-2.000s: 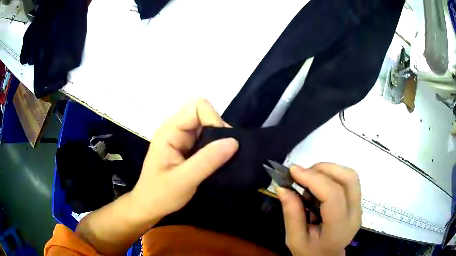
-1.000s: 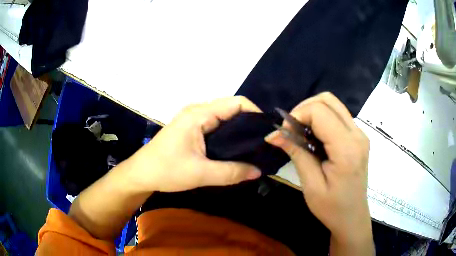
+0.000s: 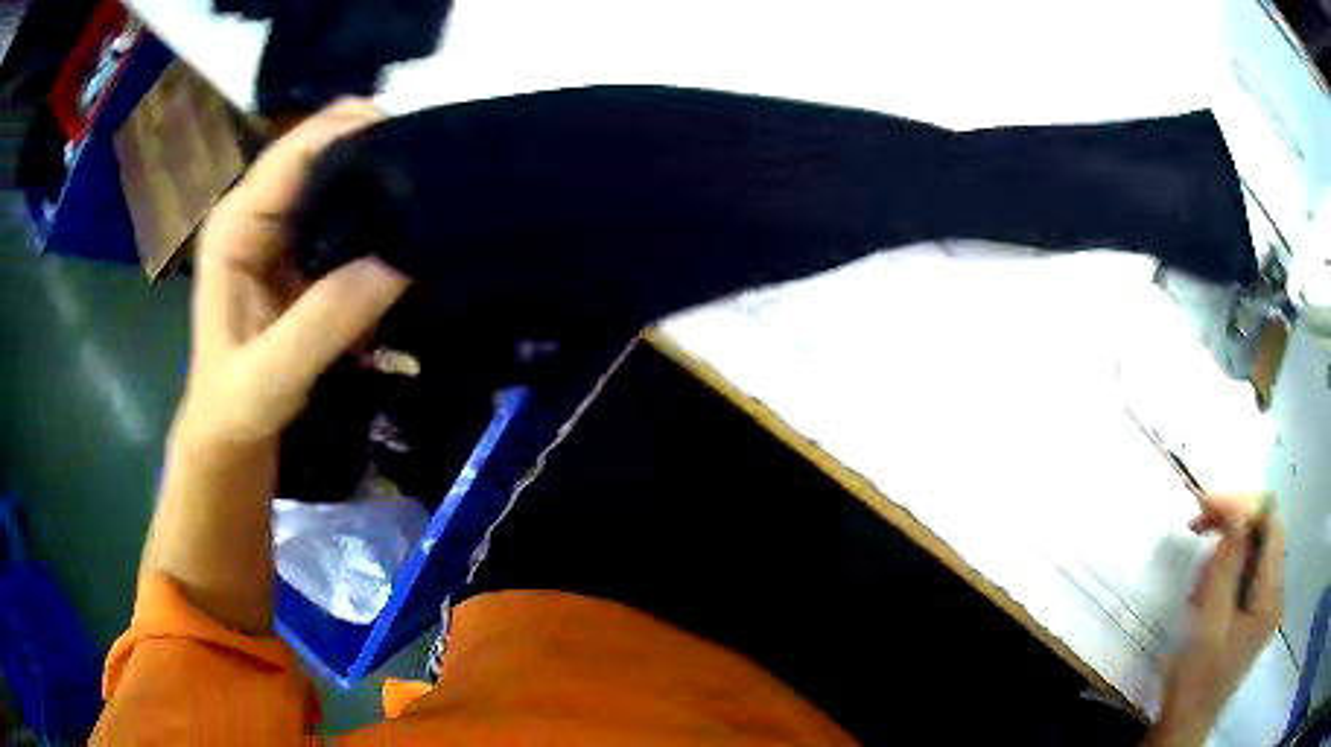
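Observation:
A long black garment piece (image 3: 657, 197) stretches from my left hand across the white table toward the machine's foot at the right. My left hand (image 3: 285, 292) grips its bunched left end above the blue bin. My right hand (image 3: 1233, 584) is far right over the table, small and blurred, with the dark thread snips (image 3: 1251, 555) in its fingers. The garment's right end lies flat, close to the metal presser foot area (image 3: 1255, 329).
A blue bin (image 3: 438, 547) with dark cloth and a clear plastic bag (image 3: 350, 555) stands below the table's wooden edge (image 3: 847, 474). More black cloth (image 3: 350, 51) hangs at the upper left. A brown board (image 3: 175, 161) is at the far left.
My left hand has moved left and up with the garment, which is now stretched out sideways. My right hand has left the cloth and moved far right with the snips. The view has shifted.

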